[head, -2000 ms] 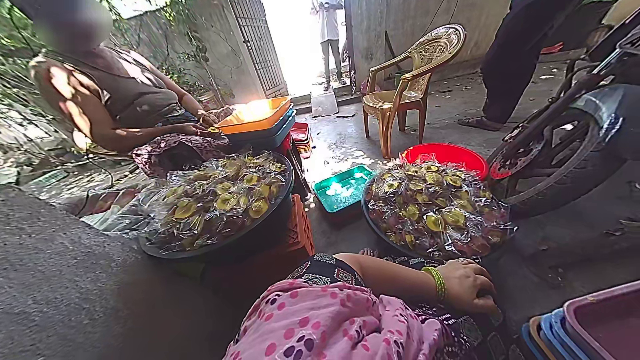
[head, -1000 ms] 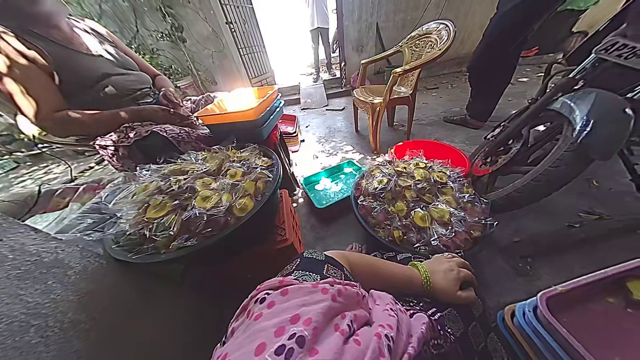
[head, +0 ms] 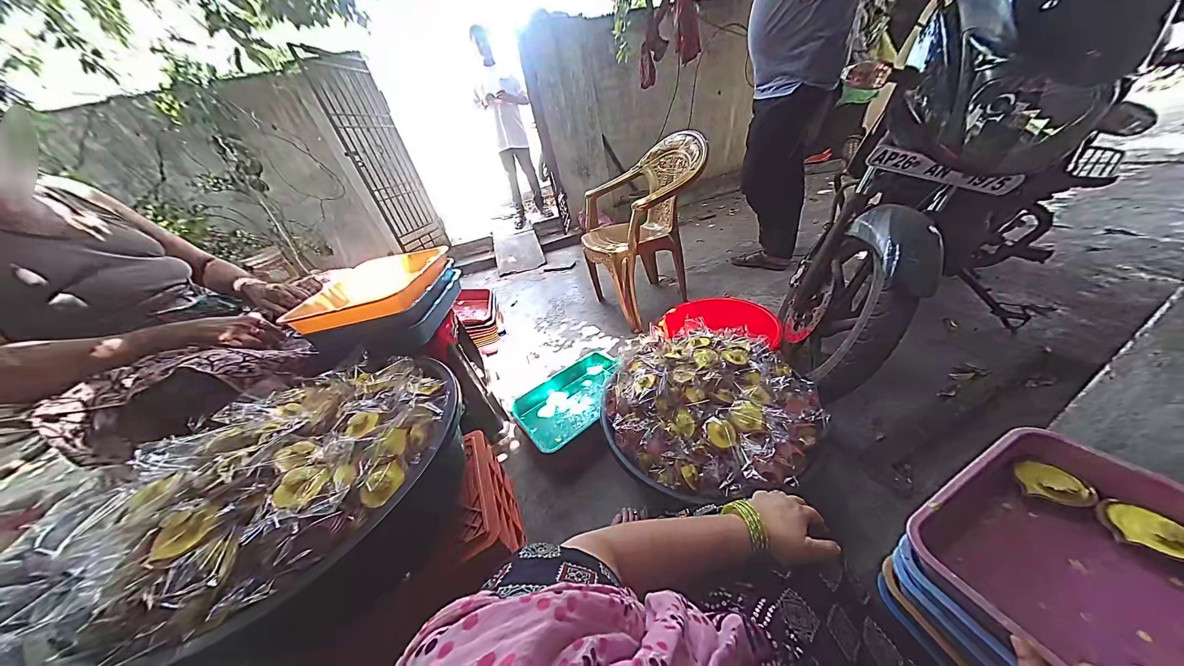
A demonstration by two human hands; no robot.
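My left hand [head: 794, 529], with yellow-green bangles at the wrist, rests on the patterned dark cloth over my knee and holds nothing. At the bottom right edge, a few fingertips of my right hand [head: 1036, 651] touch the near side of a purple plastic tray [head: 1036, 564]; the rest is out of frame. Two yellow-green, shallow pieces [head: 1054, 483] lie in that tray, on top of stacked blue and brown trays [head: 943, 601]. Beyond my left hand, a round dark tub [head: 638, 474] is heaped with clear-plastic-wrapped yellow pieces [head: 721, 433]. A larger dark tub [head: 435, 499] of similar packets stands at left.
A teal tray [head: 560, 407] lies between the tubs, with a red basin [head: 721, 316] behind. Orange and dark trays [head: 370, 291] are stacked beside a seated person [head: 102, 268]. A plastic chair [head: 638, 231], a motorcycle [head: 888, 250] and two standing people are farther back.
Fingertips of my right hand have come into view at the purple tray. More of that tray shows as the view has shifted. My left hand stays on my knee.
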